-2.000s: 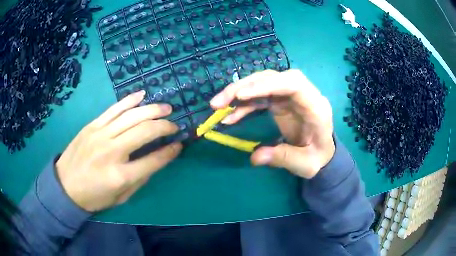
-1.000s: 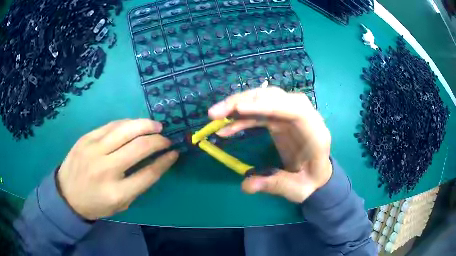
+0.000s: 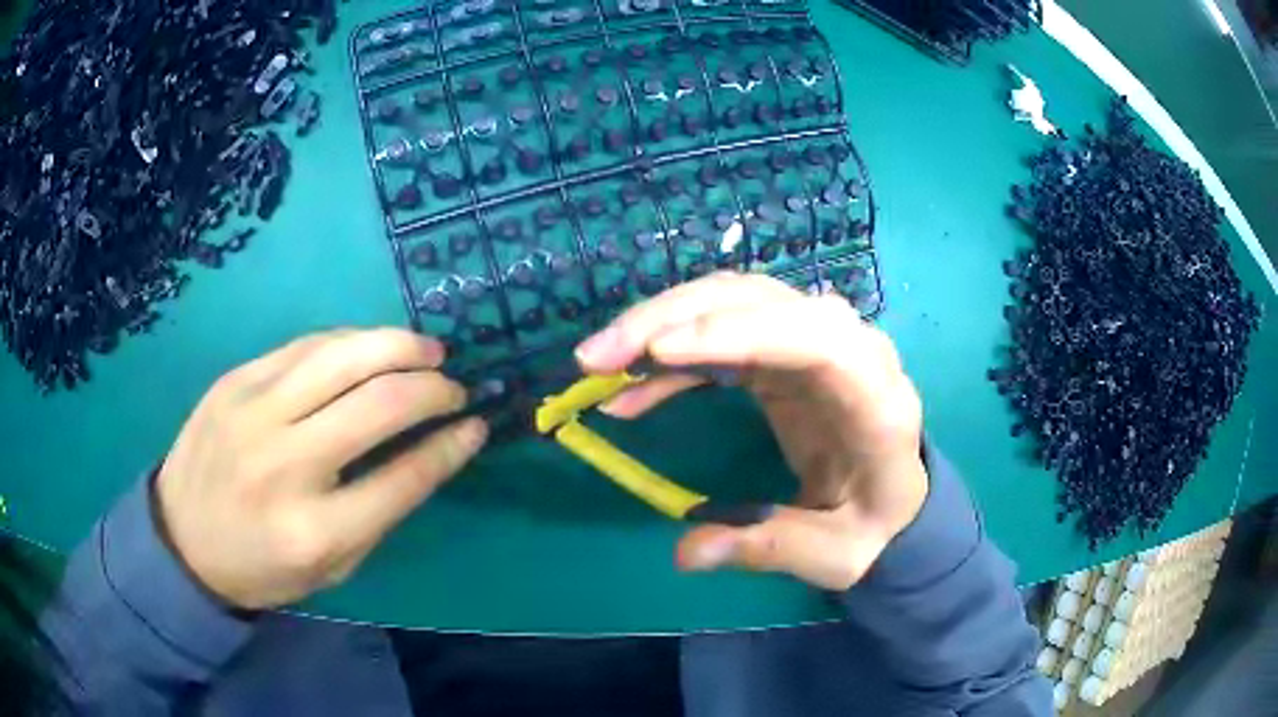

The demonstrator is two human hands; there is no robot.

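A flat black part frame (image 3: pixel 631 154) with rows of small parts lies on the green mat in front of me. My right hand (image 3: pixel 799 420) holds the yellow-handled side cutters (image 3: pixel 631 472) at the frame's near edge, handles spread apart. The cutters' jaws point left and are hard to make out. My left hand (image 3: pixel 315 455) is at the frame's near left corner, with a dark strip between thumb and fingers. Whether that strip is part of the frame or a loose piece cannot be told.
A heap of loose black parts (image 3: pixel 133 161) lies at the left, a dense one (image 3: pixel 1128 329) at the right. A white scrap (image 3: pixel 1030 101) is beside the right heap. Stacked black frames (image 3: pixel 953 21) show at the far edge. Cream trays (image 3: pixel 1142 616) are low at the right.
Since the earliest frame, the part frame has shifted right in view and more of the far stack shows. The cutters' handles have spread wider. Both hands keep their holds.
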